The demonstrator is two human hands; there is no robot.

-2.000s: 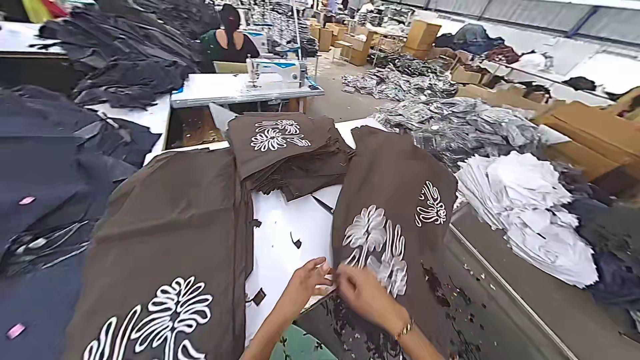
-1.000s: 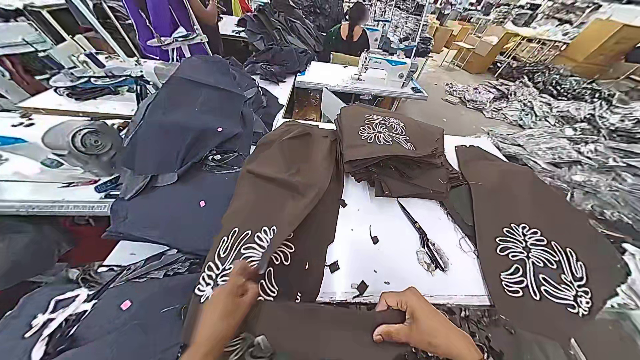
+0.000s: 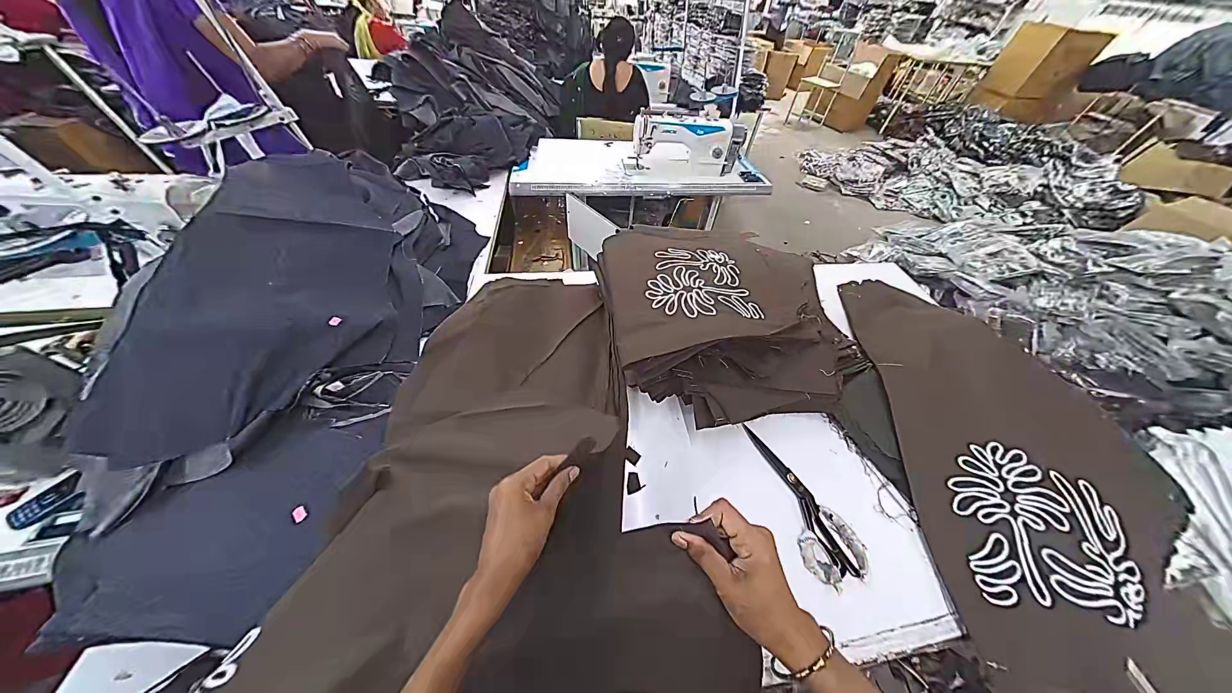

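Note:
My left hand (image 3: 529, 505) pinches an edge of a brown fabric panel (image 3: 597, 597) between thumb and fingers. My right hand (image 3: 736, 563) grips another edge of brown cloth, over the white tabletop (image 3: 664, 481). A long stack of brown panels (image 3: 500, 385) lies under and left of my left hand. Beyond my hands sits a pile of brown pieces (image 3: 712, 298) with white embroidery on top. Black-bladed scissors (image 3: 807, 500) lie on the white surface, right of my right hand. Farther right is a brown panel (image 3: 1020, 462) with a white embroidered plant motif.
Dark blue fabric (image 3: 279, 318) is heaped at the left. A sewing machine (image 3: 685, 144) stands on a table ahead, with a seated person (image 3: 616, 87) behind it. Another person (image 3: 183, 58) in purple stands at the upper left. Bundled garments (image 3: 1107, 279) cover the floor at the right.
One second ago my hands were nearer the table's front edge, at a folded brown piece; now they hold brown cloth spread over that edge. The view has swung about between frames.

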